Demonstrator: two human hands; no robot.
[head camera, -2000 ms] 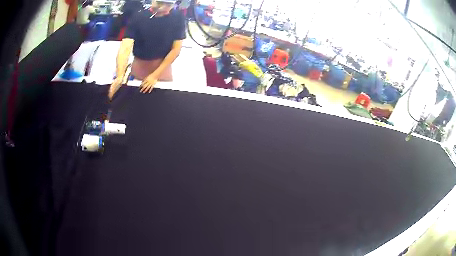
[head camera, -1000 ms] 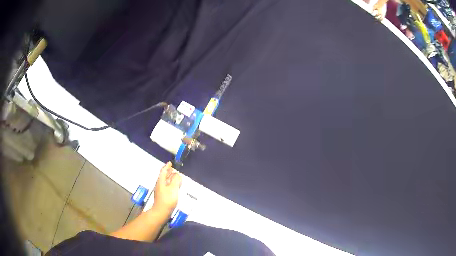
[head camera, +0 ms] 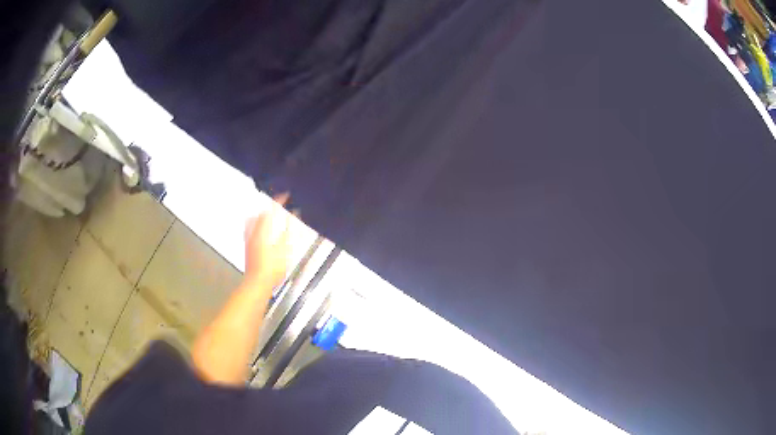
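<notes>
The dark fabric [head camera: 544, 195] covers most of the view, flat at the right and rippled at the upper left. Its near edge lies along the white table strip [head camera: 213, 183]. My left hand [head camera: 268, 242] is blurred, reaching over the strip with its fingertips at the fabric edge. Whether it pinches the fabric cannot be told. My right hand is not in view. The metal cutter track [head camera: 298, 310] shows beside my left hand at the near table edge, with a blue fitting [head camera: 329, 333].
A pale yellow stick end [head camera: 98, 32] and metal bars are at the upper left. Light cloth or covering [head camera: 55, 170] hangs below them, above the tiled floor [head camera: 128, 280]. Heaped coloured cloth [head camera: 749, 42] shows at the far upper right. My dark clothing is at the bottom.
The white and blue cutter and its cord, seen on the fabric one second ago, are out of view. My left hand has moved up to the fabric edge, and the track's near end is uncovered.
</notes>
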